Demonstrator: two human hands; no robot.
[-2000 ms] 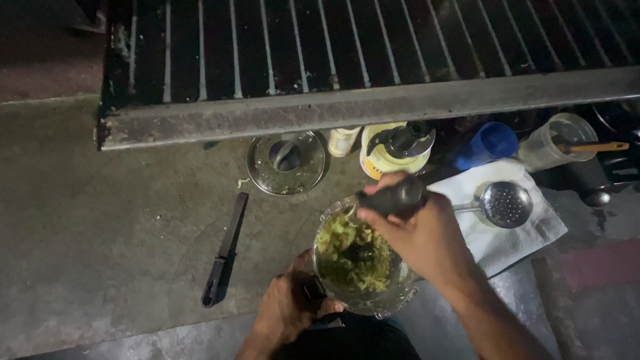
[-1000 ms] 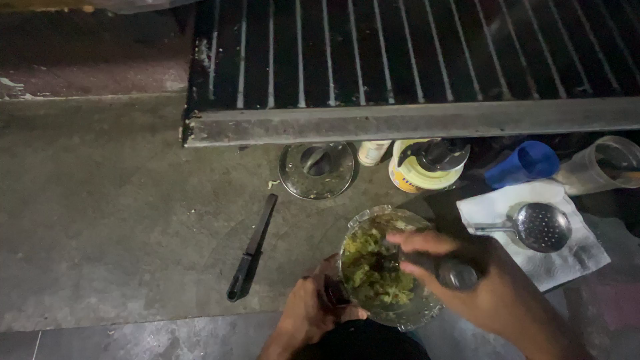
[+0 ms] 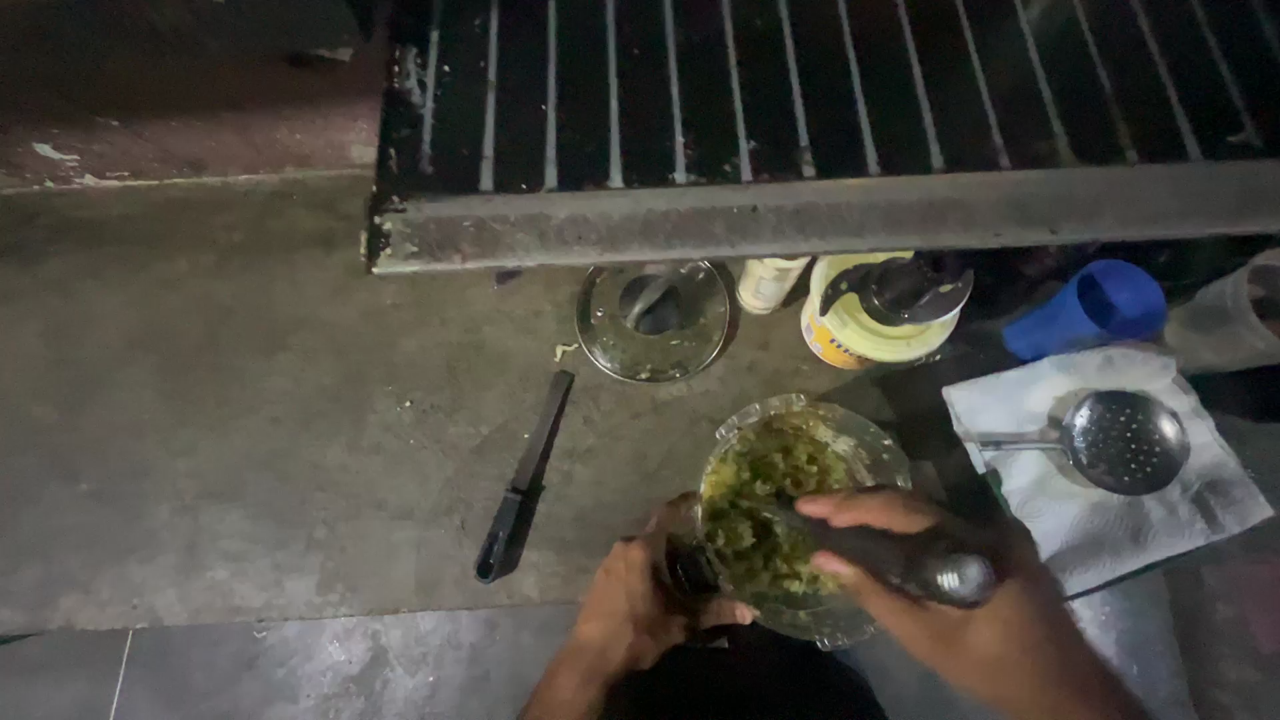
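Observation:
A clear container [image 3: 885,450] with a dark handle holds a chopped green and yellow mixture [image 3: 765,500], at lower centre. My left hand [image 3: 640,590] grips the container's handle on its left side. In my right hand [image 3: 940,570] is the thick dark handle of a utensil [image 3: 900,560] that slants down into the mixture; its working end is hidden there. To the left of the container a knife with a black handle [image 3: 525,475] lies on the concrete surface. A round glass lid [image 3: 655,320] with a dark knob lies above the container.
A slatted metal rack [image 3: 700,220] overhangs the far side. Beneath its edge stand a small bottle [image 3: 770,285], a yellow tub [image 3: 840,335] with a black blade piece [image 3: 900,290] on top, and a blue cup [image 3: 1090,310]. At right, a perforated metal skimmer [image 3: 1125,440] rests on paper towels [image 3: 1080,540].
My right hand has moved lower over the container, and the utensil's handle now tilts toward the lower right. My left hand keeps its hold. The view has shifted left.

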